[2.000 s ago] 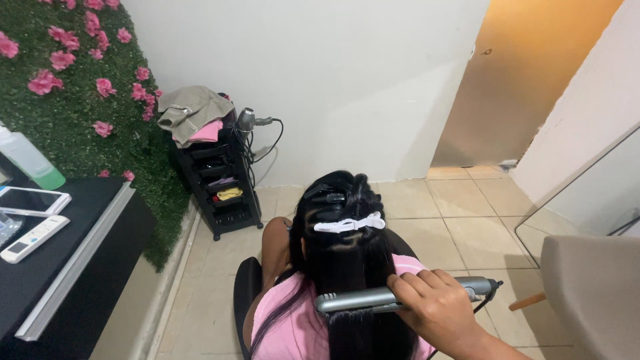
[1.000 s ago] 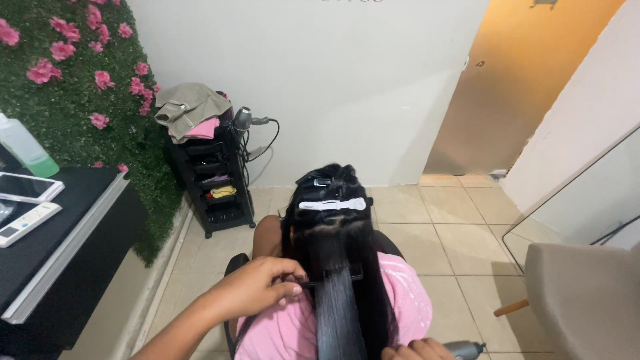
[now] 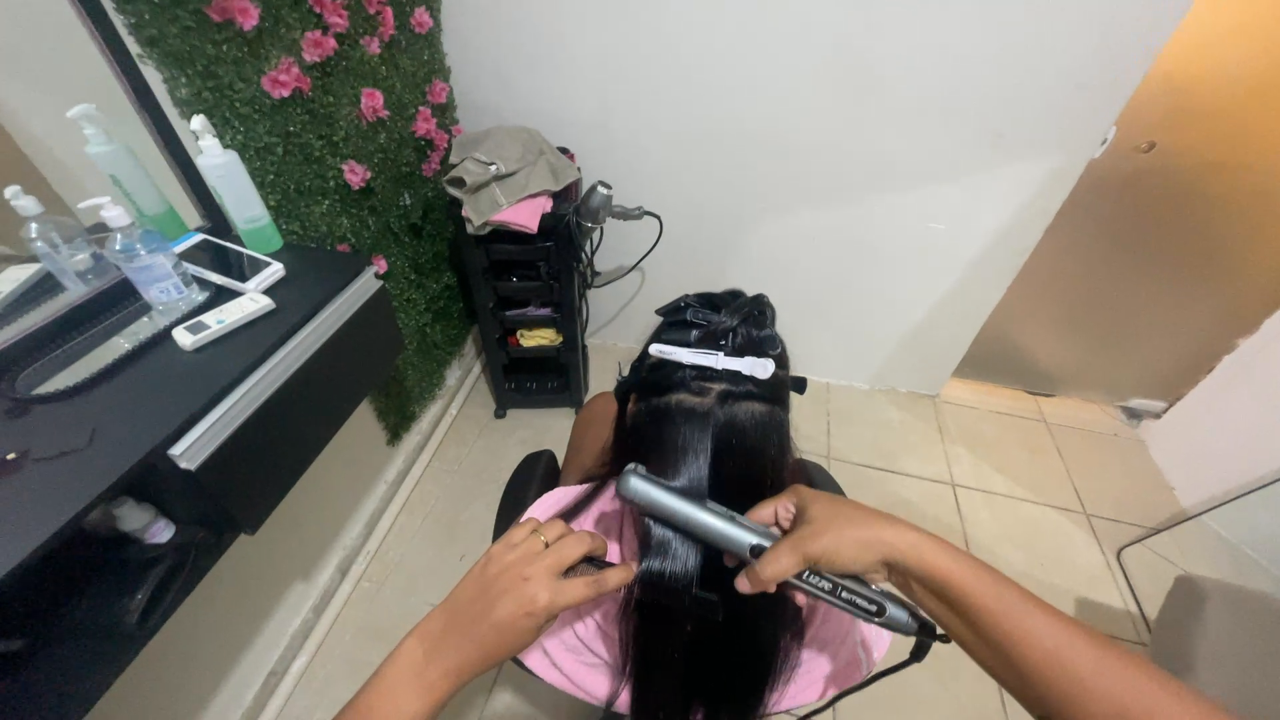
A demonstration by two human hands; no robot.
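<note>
A seated person's long black hair point(image 3: 720, 640) hangs down over a pink towel point(image 3: 560, 650) on the shoulders. My right hand point(image 3: 815, 540) grips a grey Lizze hair straightener point(image 3: 700, 520), whose plates lie across a lock at the back of the head. Below and left of its tip, my left hand point(image 3: 545, 580) holds a dark comb point(image 3: 588, 567) against the side of the hair; most of the comb is hidden. A white hair clip point(image 3: 712, 360) pins the upper hair, with dark clips point(image 3: 690, 310) above it.
On the left, a black counter point(image 3: 130, 400) bears pump bottles point(image 3: 235, 185), a tablet-like device point(image 3: 232, 262) and a white remote control point(image 3: 223, 320). Beyond the person stand a black trolley point(image 3: 530, 380) and a hair dryer point(image 3: 597, 203). The straightener's cord point(image 3: 870, 680) hangs low right.
My right hand has raised the straightener from the low edge onto the hair since one second ago. My left hand, absent two seconds ago, is now lower beside the hair than one second ago.
</note>
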